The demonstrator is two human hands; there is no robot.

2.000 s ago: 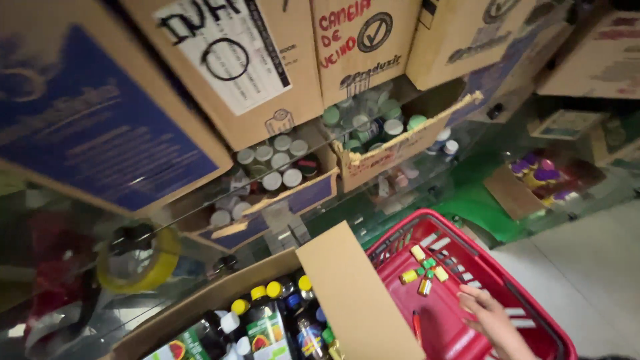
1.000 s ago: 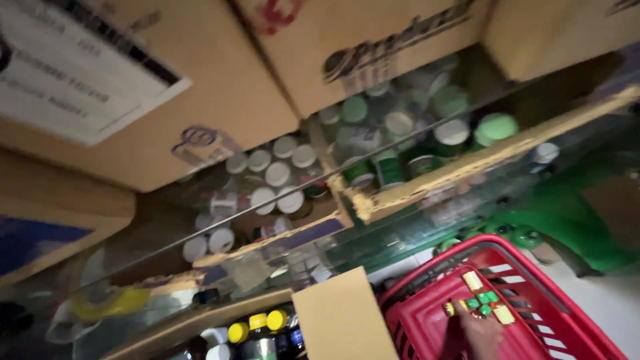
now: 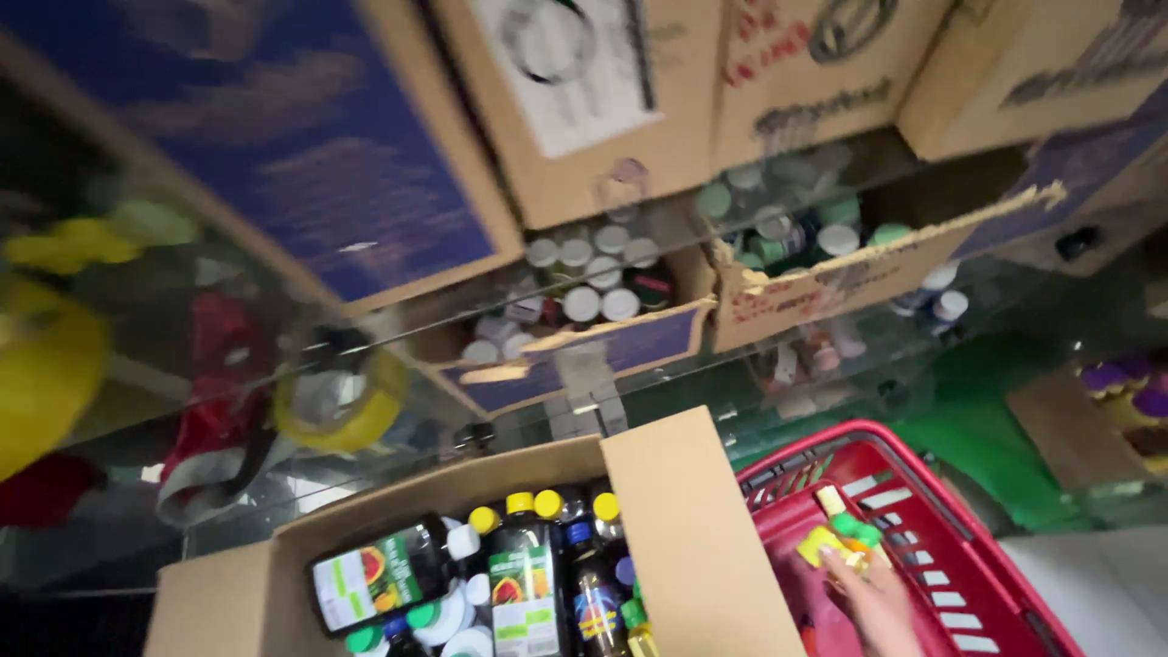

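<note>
My right hand (image 3: 867,593) reaches into a red plastic shopping basket (image 3: 981,557) at the lower right. Its fingers are at a small yellow item (image 3: 817,545), beside small green-capped items (image 3: 853,526); blur hides whether they grip it. My left hand is out of view. Left of the basket stands an open cardboard box (image 3: 698,538), its flap towards the basket. In it are a dark bottle with a fruit label (image 3: 379,575) lying tilted, another fruit-labelled bottle (image 3: 522,584) with a yellow cap, and several smaller bottles.
Behind are glass shelves with cut-open cartons of capped jars (image 3: 602,274) and green-lidded containers (image 3: 803,237). Large cartons (image 3: 584,109) stand above. A roll of yellow tape (image 3: 342,397) lies at the left. Another carton (image 3: 1077,429) with purple-topped items is at the far right.
Two seconds ago my right hand was over the basket's right part, apart from the small items; now its fingers are at them. The view has swung about.
</note>
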